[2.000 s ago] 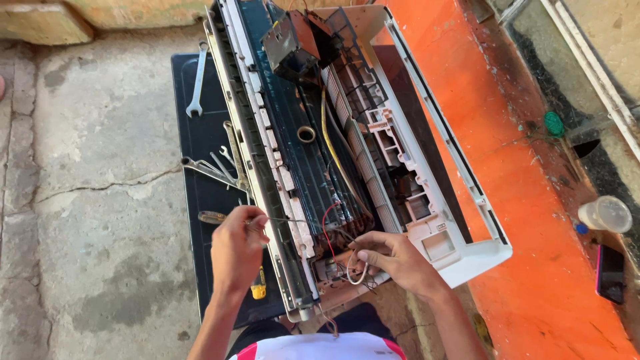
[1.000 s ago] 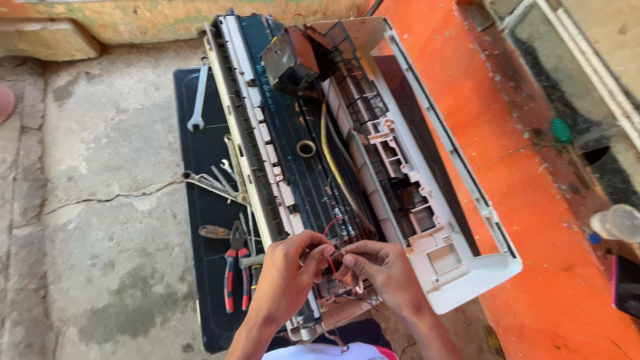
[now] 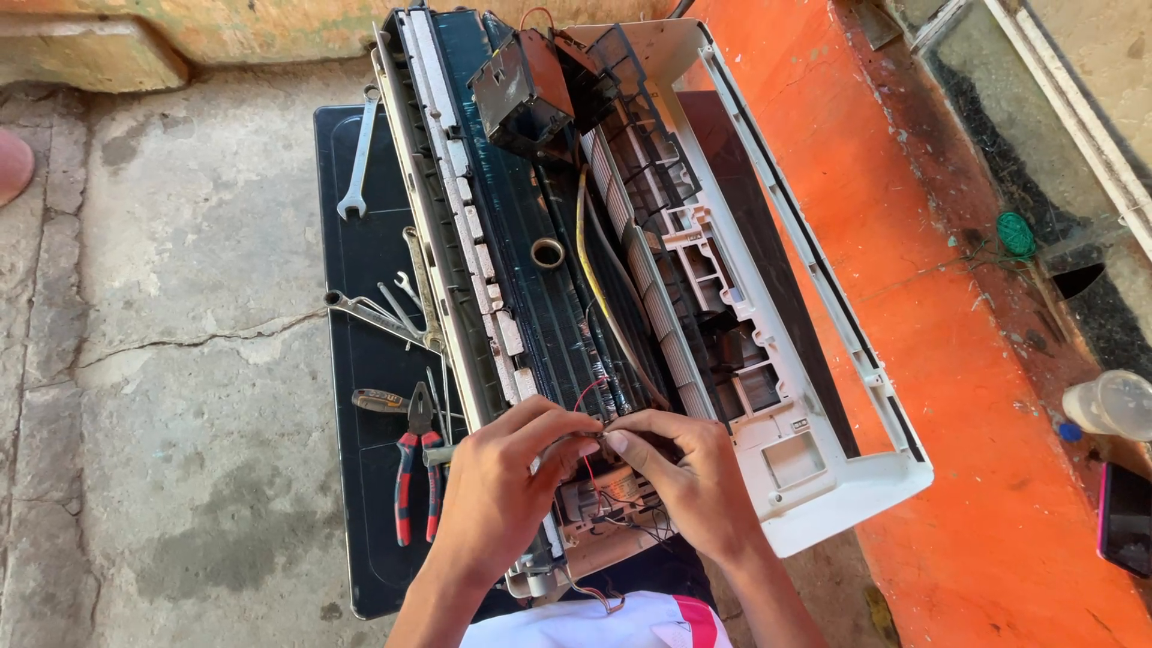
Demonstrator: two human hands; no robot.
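Note:
An opened split air conditioner indoor unit lies lengthwise before me, with its finned coil (image 3: 504, 216) and white plastic frame (image 3: 792, 504) exposed. Over its near end, my left hand (image 3: 513, 477) and my right hand (image 3: 693, 468) meet at the fingertips, pinching a thin wire between them. A red wire (image 3: 589, 393) loops up beside the fingers. More thin wires (image 3: 630, 508) hang below the hands near a motor (image 3: 607, 490). A black plastic box (image 3: 526, 94) rests on the far end of the coil, and a yellow wire (image 3: 589, 261) runs from it along the unit.
On the black table (image 3: 360, 531), left of the unit, lie combination pliers (image 3: 418, 468), a screwdriver (image 3: 380, 401), an open-ended wrench (image 3: 363, 153) and several more wrenches (image 3: 373, 315). An orange ledge (image 3: 954, 432) at right holds a plastic cup (image 3: 1111, 405), a phone (image 3: 1125, 522) and green string (image 3: 1016, 236).
My hands were apart two seconds ago, with a pale wire loop by the right one; they have come together at the fingertips. The left hand has moved right, uncovering the pliers.

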